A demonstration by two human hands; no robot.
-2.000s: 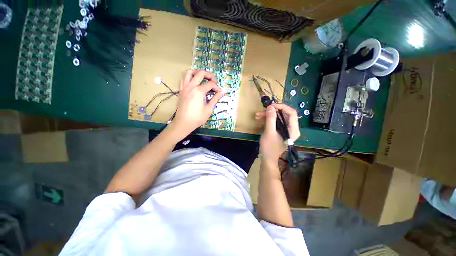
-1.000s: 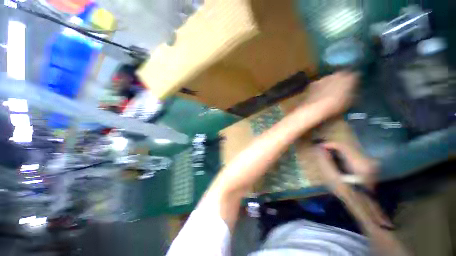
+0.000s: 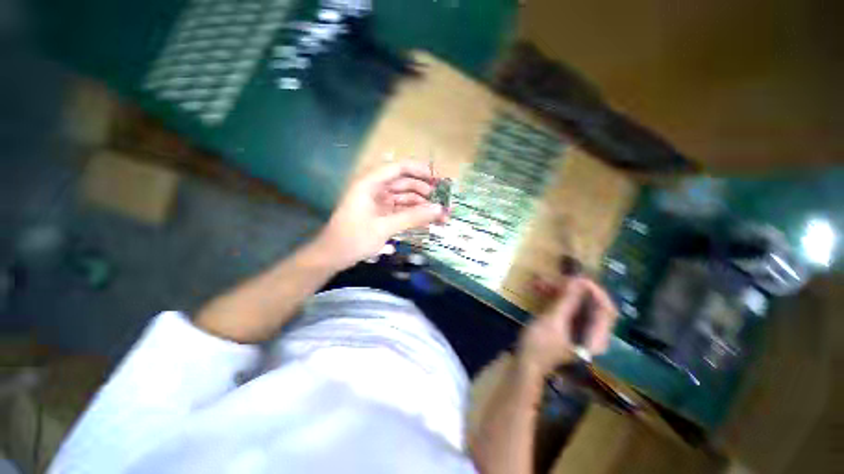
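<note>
The picture is blurred. My left hand [image 3: 375,211] is above the left edge of the PCB panel [image 3: 495,199]. Its thumb and fingers pinch a small dark green piece [image 3: 441,193]; what it is I cannot tell. My right hand [image 3: 578,319] is shut on the soldering iron [image 3: 580,315], near the lower right of the cardboard sheet [image 3: 444,88]. The iron's tip is too blurred to place exactly. The panel lies tilted in view on the cardboard. A few pale discs [image 3: 400,257] hang at the panel's near edge, below my left hand.
A second PCB panel [image 3: 217,56] lies at the upper left, beside piled wired discs [image 3: 310,42] with dark leads. A carton [image 3: 703,74] with dark wavy material stands behind the cardboard. The soldering station [image 3: 699,301] is at right, with small loose rings [image 3: 629,259] before it.
The view has swung back down to the bench. My left hand has come back from the far right, near the clear container, to the panel's left side. My right hand still holds the iron.
</note>
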